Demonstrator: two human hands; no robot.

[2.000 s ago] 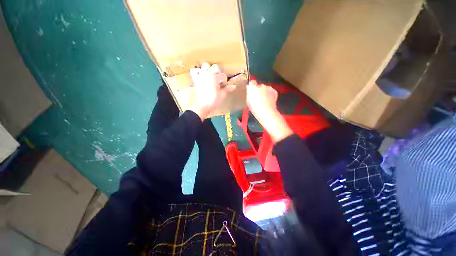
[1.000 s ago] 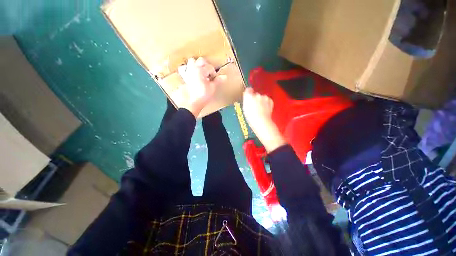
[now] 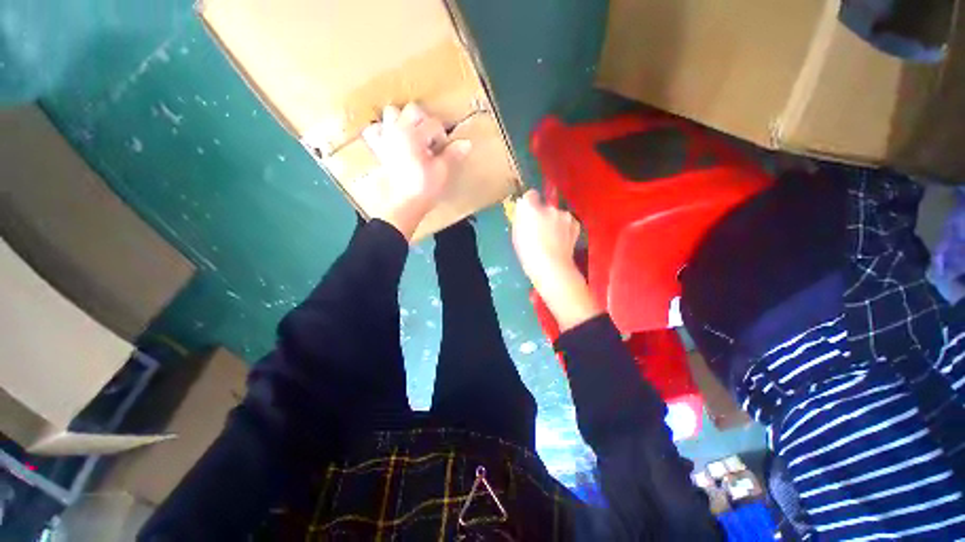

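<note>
A brown cardboard carton (image 3: 349,64) is held in front of my legs, above the green floor. Its near flap (image 3: 476,169) has a creased, torn edge. My left hand (image 3: 407,159) grips the carton at a gap along the crease, with the fingertips partly hidden in it. My right hand (image 3: 542,235) is closed at the carton's near right corner, around a small thin tool that looks like a knife. Only a little of the tool shows, and its blade cannot be made out.
A red plastic stool (image 3: 645,233) stands right of my right hand. A person in striped clothing (image 3: 868,423) sits at the right. A large carton (image 3: 720,64) is at the upper right. More cardboard (image 3: 64,328) and a metal frame are at the left.
The carton and both hands appear a little further left. My right hand has moved slightly down along the carton's right edge. More of the red stool and the seated person shows.
</note>
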